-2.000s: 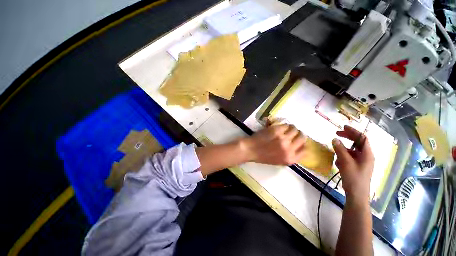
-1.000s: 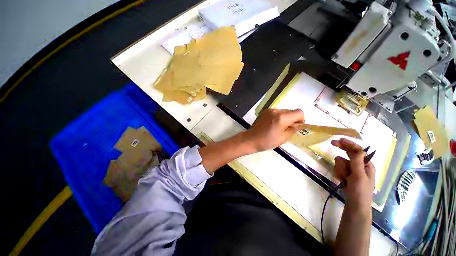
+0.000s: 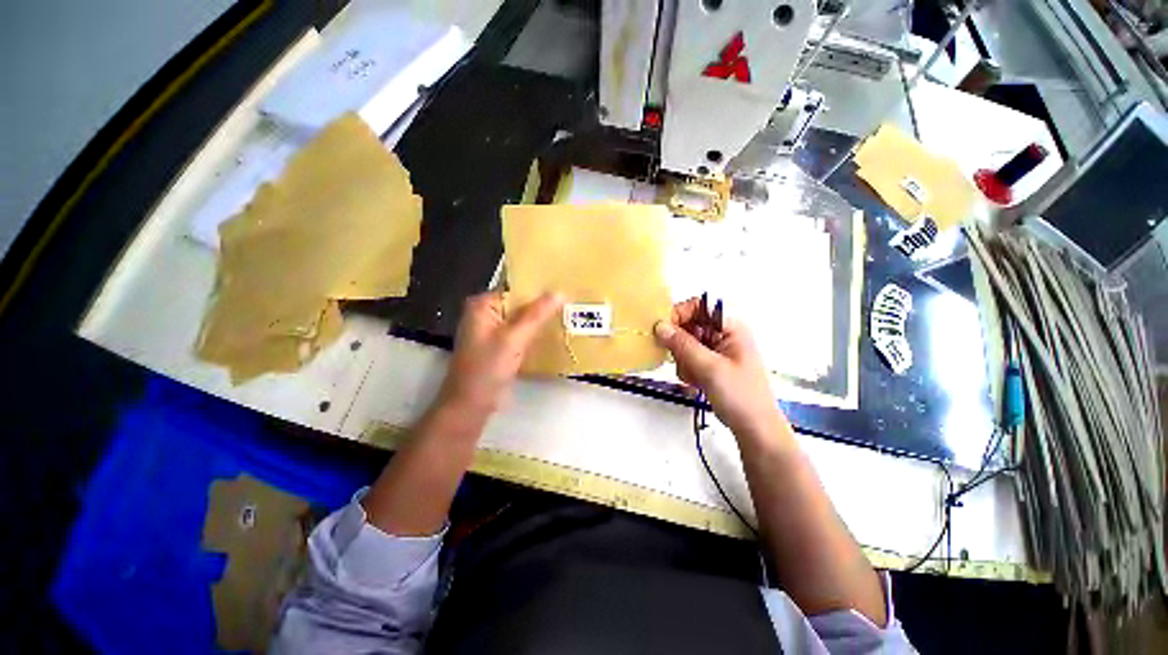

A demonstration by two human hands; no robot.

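A yellow-tan cut piece [image 3: 583, 250] with a white woven label [image 3: 589, 319] near its lower edge is held up over the white template plate [image 3: 769, 301]. My left hand [image 3: 493, 346] grips its left edge, thumb on the front. My right hand [image 3: 720, 365] pinches its lower right edge and also holds small dark thread snips [image 3: 710, 315], tips pointing up. A thin dark cord [image 3: 717, 473] hangs from the snips. The brass-coloured clamp [image 3: 699, 197] is under the machine head [image 3: 730, 115], behind the piece.
Cut pieces [image 3: 320, 230] are stacked at left beside white papers [image 3: 359, 64]. A blue bin [image 3: 135, 512] with labelled pieces is at lower left. Loose labels [image 3: 890, 328], labelled pieces [image 3: 912, 179], strap strips [image 3: 1089, 384], a teal-handled tool [image 3: 1013, 397], thread cone [image 3: 1012, 173] and grey screen [image 3: 1121, 179] are at right.
The view has swung right. The piece was edge-on in my left hand and is now spread facing me with its label showing. My right hand has come to its right edge, still holding the snips.
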